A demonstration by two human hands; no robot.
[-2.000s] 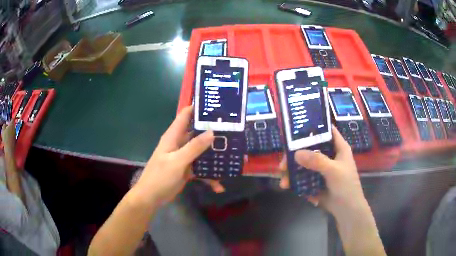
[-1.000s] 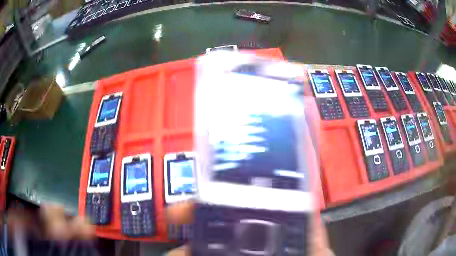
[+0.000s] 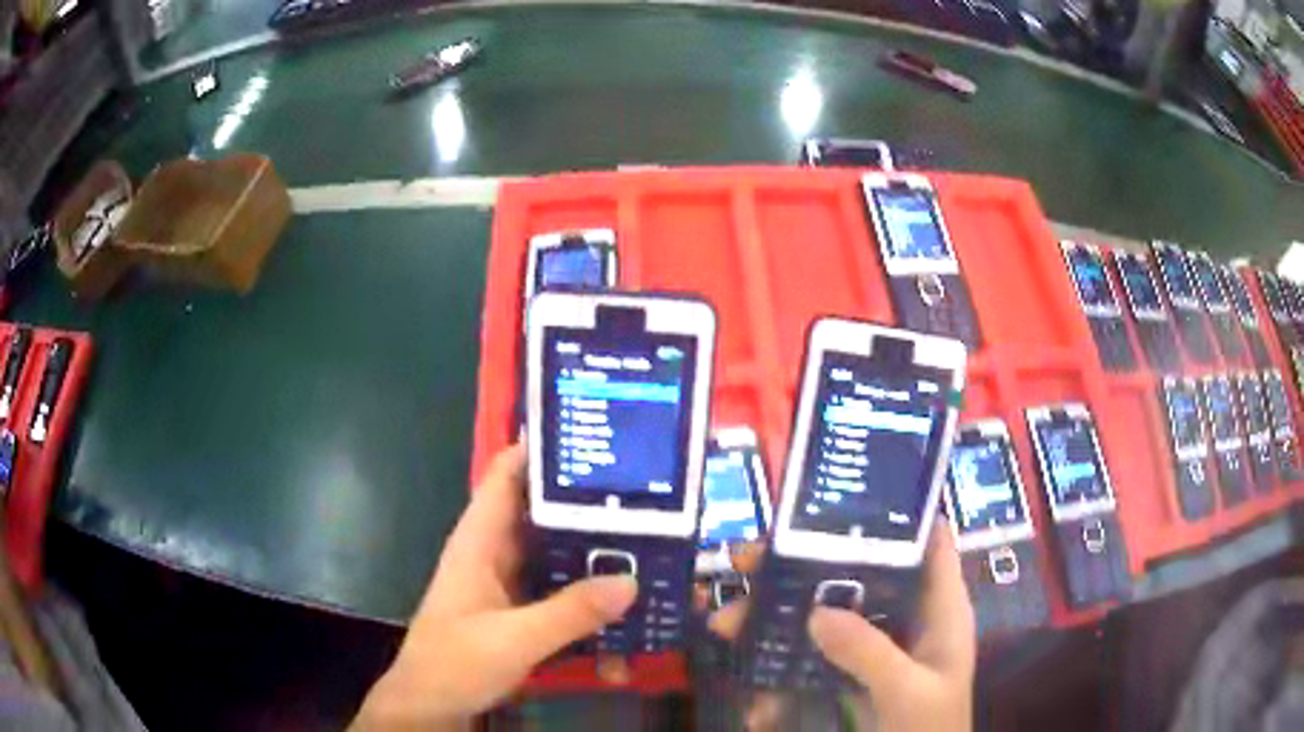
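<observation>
My left hand (image 3: 494, 608) holds a keypad phone (image 3: 618, 415) upright, its thumb on the navigation key. My right hand (image 3: 894, 651) holds a second keypad phone (image 3: 870, 443), slightly tilted, its thumb at the navigation key. Both screens show a dark blue text menu with a highlighted line near the top. Behind them lies a red phone tray (image 3: 687, 258) with moulded pockets. One phone (image 3: 918, 243) lies in its back row, another (image 3: 572, 265) at its back left, and several in the front row, partly hidden by the held phones.
An open cardboard box (image 3: 208, 222) stands on the green bench (image 3: 329, 358) at left. Another red tray (image 3: 1173, 501) with several phones is at right, and part of one (image 3: 43, 472) at far left. An unlit phone (image 3: 847, 153) lies beyond the middle tray. Dark oblong pieces lie farther back.
One second ago a blurred phone was close to the camera and the view pointed farther right. Now both phones are held side by side, lower in view than two seconds ago. An unlit phone shows beyond the tray.
</observation>
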